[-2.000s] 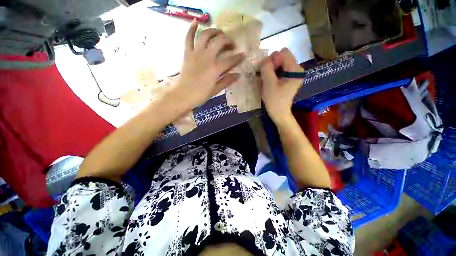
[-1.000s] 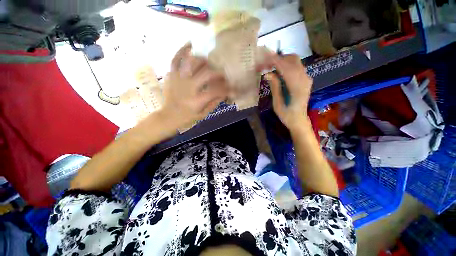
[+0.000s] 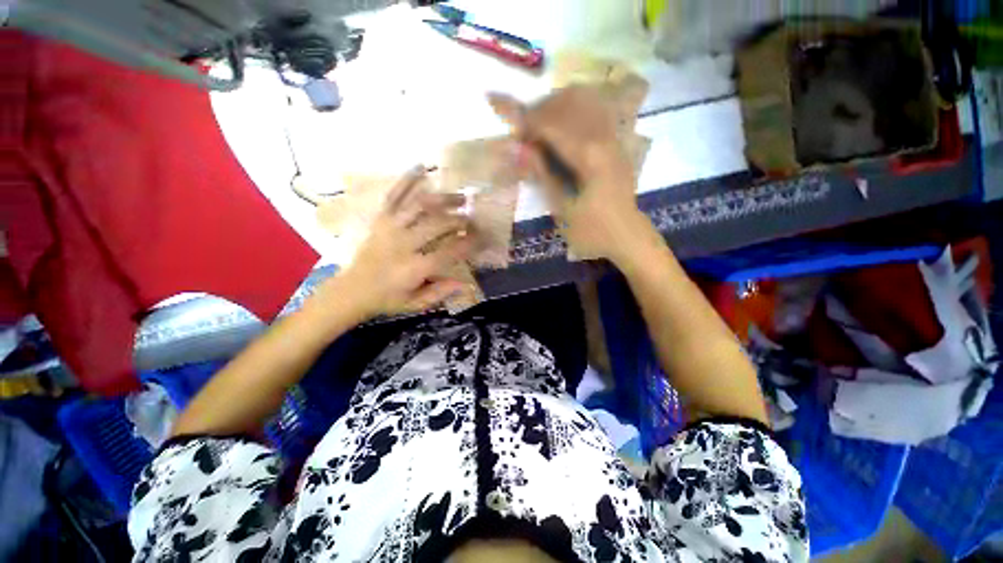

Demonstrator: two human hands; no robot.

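Several tan paper pieces [image 3: 489, 203] lie on the white table by its ruler-marked front edge. My left hand [image 3: 412, 247] rests with spread fingers on the left papers and holds nothing that shows. My right hand [image 3: 577, 138] is blurred, over the papers to the right, and holds a dark pen [image 3: 558, 167]. More tan paper [image 3: 616, 94] shows behind and below my right hand. The pen tip is too blurred to tell whether it touches paper.
Red cloth [image 3: 143, 198] hangs over the left side. The sewing machine [image 3: 264, 33] is at the upper left. Red and blue snips [image 3: 489, 42] lie behind the papers. An open cardboard box [image 3: 770, 105] stands at the right. Blue crates [image 3: 847, 484] with cloth pieces are below.
The view has shifted, so the table sits further right and lower. My left hand now lies flat on the left papers. My right hand has moved left over the papers, with the pen still in it.
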